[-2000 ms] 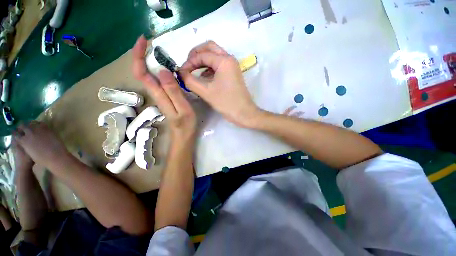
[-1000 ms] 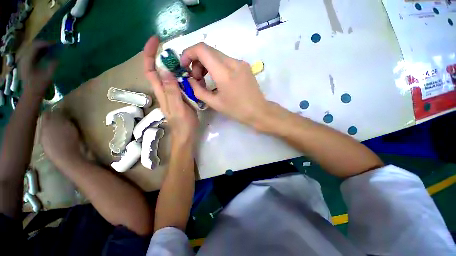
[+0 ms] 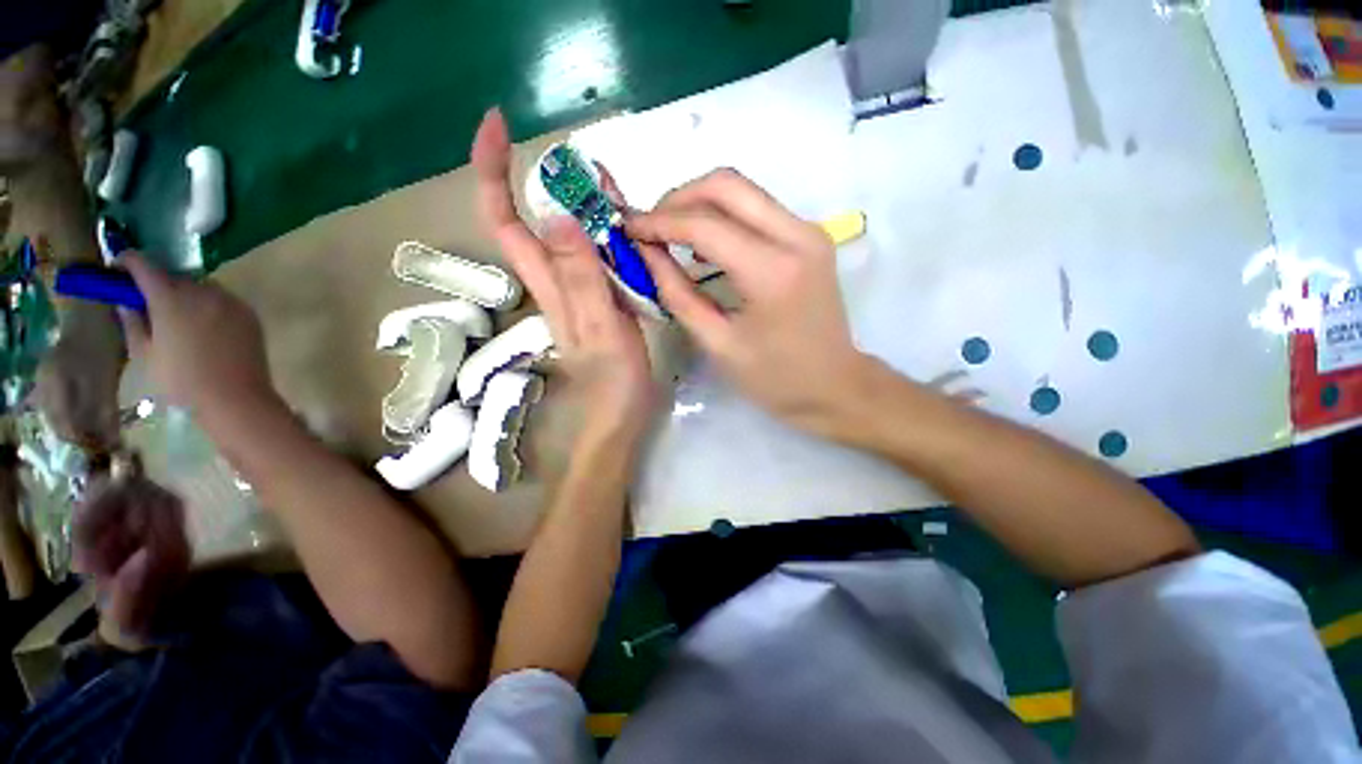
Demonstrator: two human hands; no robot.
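My left hand (image 3: 575, 306) holds a white housing (image 3: 541, 185) from below, tilted, its index finger pointing up and away. A green circuit board (image 3: 575, 182) lies in the housing's upper end. A bright blue battery (image 3: 629, 264) lies in its lower part. My right hand (image 3: 762, 291) has its thumb and fingertips at the housing's right side, where board and battery meet. Whether the fingertips pinch a wire or part cannot be told. A thin dark shaft shows beneath my right hand, by the yellow handle (image 3: 844, 229) on the white sheet.
Several empty white housing halves (image 3: 426, 373) lie on brown board left of my left arm. A grey metal post (image 3: 893, 60) stands at the sheet's back edge. Another person's hand (image 3: 202, 336) holds a blue object at left. The green belt (image 3: 448, 90) carries white housings.
The view has shifted, so the bench things appear further right. The housing now shows its green board and blue battery more openly. The neighbour's hand has come back from the belt with a blue object.
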